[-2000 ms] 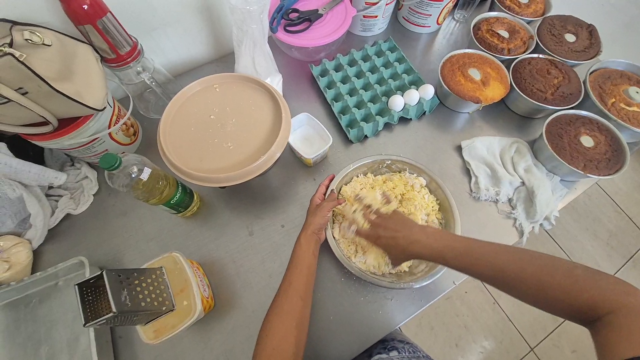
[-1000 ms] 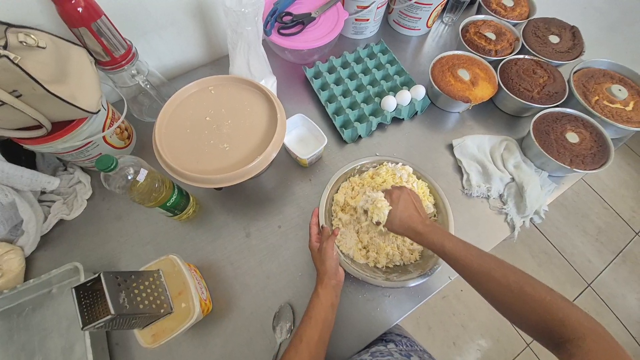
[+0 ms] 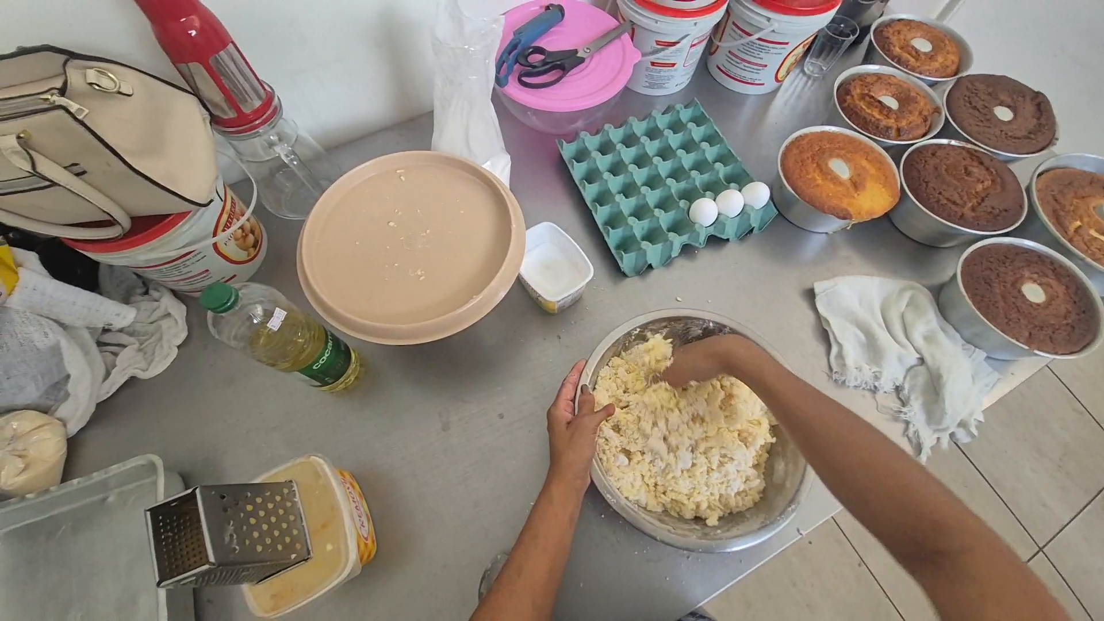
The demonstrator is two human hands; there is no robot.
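Observation:
A round metal mixing bowl (image 3: 785,509) stands near the table's edge, holding a crumbly pale yellow mixture (image 3: 681,448) dusted with white. My left hand (image 3: 576,427) grips the bowl's left rim, with the thumb over the edge. Inside the bowl, my right hand (image 3: 690,362) is sunk in the mixture at the far side; its fingers are hidden, so what it holds cannot be told. Behind the bowl are a small white tub (image 3: 556,266) and a green egg tray (image 3: 660,185) with three white eggs (image 3: 730,203).
Several cakes in ring pans (image 3: 1026,297) stand at right beside a white cloth (image 3: 897,345). At left are an oil bottle (image 3: 285,336), a beige round lid (image 3: 410,246), and a metal box grater (image 3: 228,535) on a plastic tub (image 3: 323,552). Scissors (image 3: 569,62) lie on a pink lid (image 3: 604,73).
My right hand has moved within the bowl, from above the mixture down into its far side. The mixture has shifted and piles up there. My left hand remains at the bowl's left rim.

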